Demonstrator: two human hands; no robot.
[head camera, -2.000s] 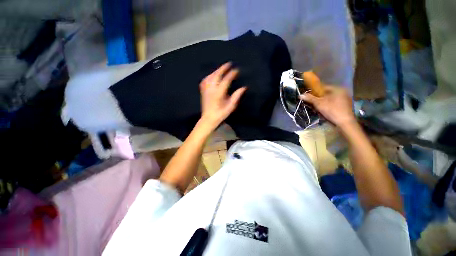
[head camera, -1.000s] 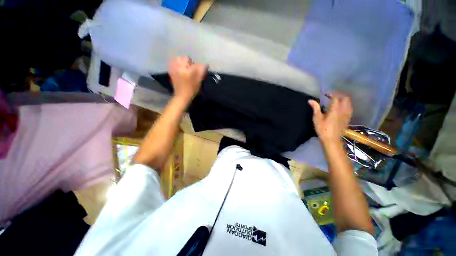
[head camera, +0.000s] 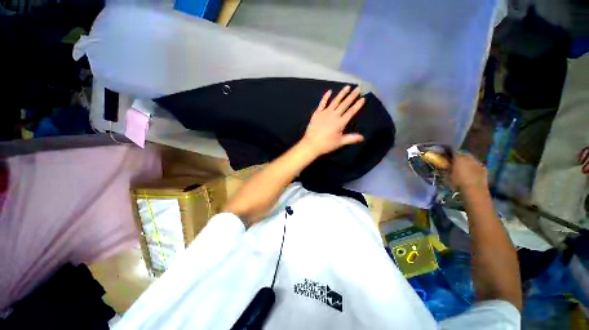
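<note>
The black garment piece (head camera: 265, 111) lies over the front edge and rounded right end of the pale sleeve board (head camera: 174, 55); a small ring-like mark shows near its upper left. My left hand (head camera: 334, 122) lies on the garment's right part, palm down, fingers spread. My right hand (head camera: 466, 173) is closed around the orange-tan handle of the steam iron (head camera: 423, 164), right of the garment and not touching it. The iron is blurred and lies at the lavender-blue cloth's (head camera: 420, 77) front right edge.
A pink tag (head camera: 137, 126) hangs at the table's left front edge. Pink cloth (head camera: 71, 206) drapes at the left. A brown carton (head camera: 200, 209) with yellow straps and a yellow-green can-like object (head camera: 416, 258) stand below. A blue block (head camera: 199, 8) is at the back.
My left hand has moved right along the garment and opened flat. My right hand has left the garment and taken hold of the iron. The garment now covers more of the board.
</note>
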